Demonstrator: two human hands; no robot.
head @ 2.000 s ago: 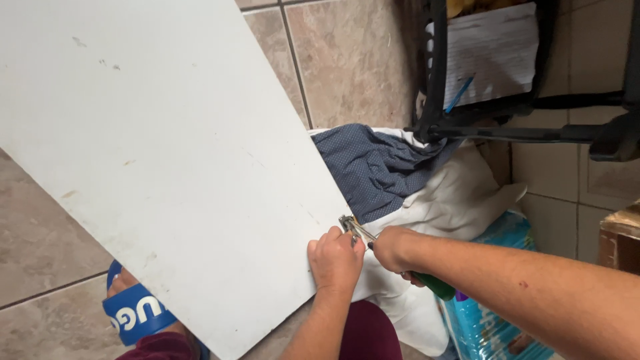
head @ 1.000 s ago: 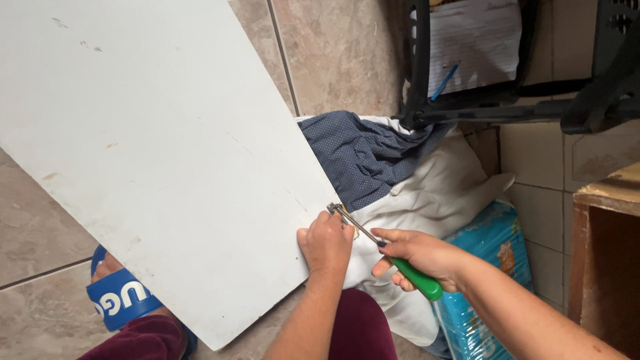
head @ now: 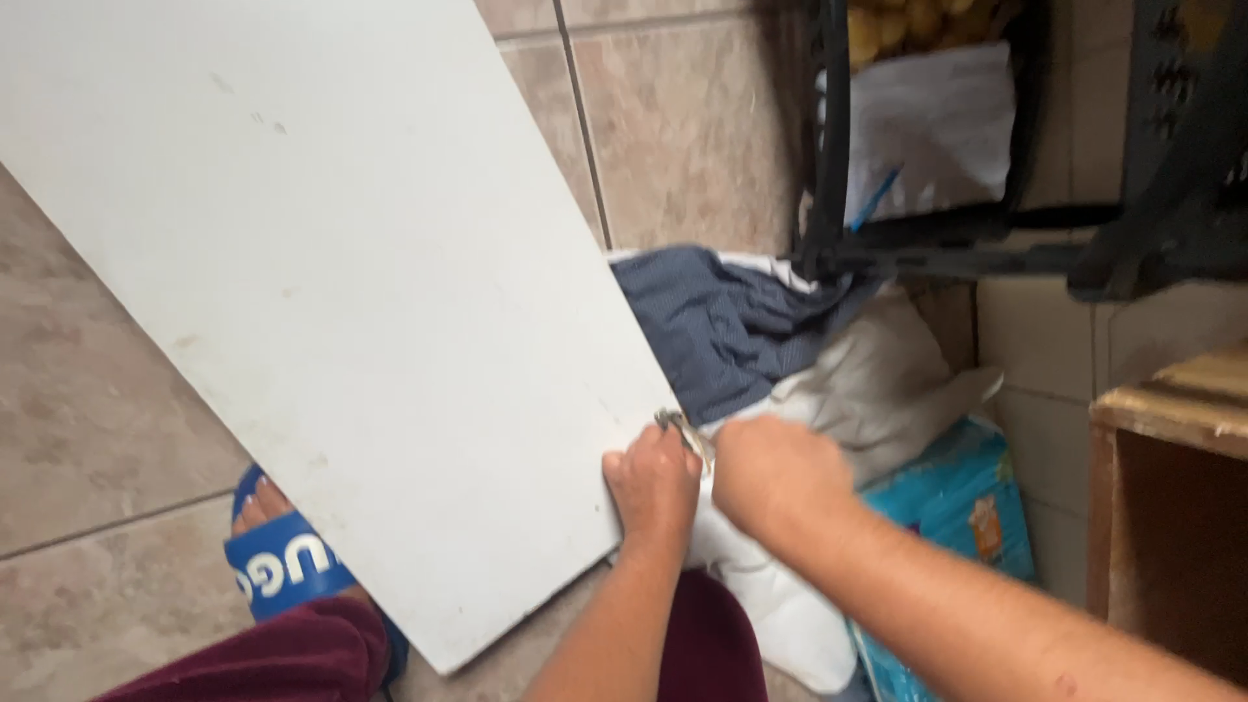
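Note:
A large white panel [head: 390, 322] lies slanted across the left and middle of the view. At its right edge is a small metal fitting [head: 669, 419], which my left hand [head: 658, 487] grips with its fingers while resting by the panel's edge. Just to the right, my right hand [head: 780, 478] is closed in a fist around the tool, a screwdriver whose metal shaft [head: 704, 447] points toward the fitting. The fist hides its handle. Blur and fingers cover the spot where tip and fitting meet.
Dark checked cloth [head: 712, 322] and white cloth [head: 868, 370] lie beside the panel. A black plastic crate [head: 829, 127] with paper and yellowish items stands upper right, a blue plastic pack [head: 946, 507] and wooden box [head: 1102, 487] lower right. My slippered foot [head: 288, 556] is lower left.
My right hand, loosely around the green screwdriver handle a second ago, is now closed over it and closer to my left hand. My left hand stays at the fitting.

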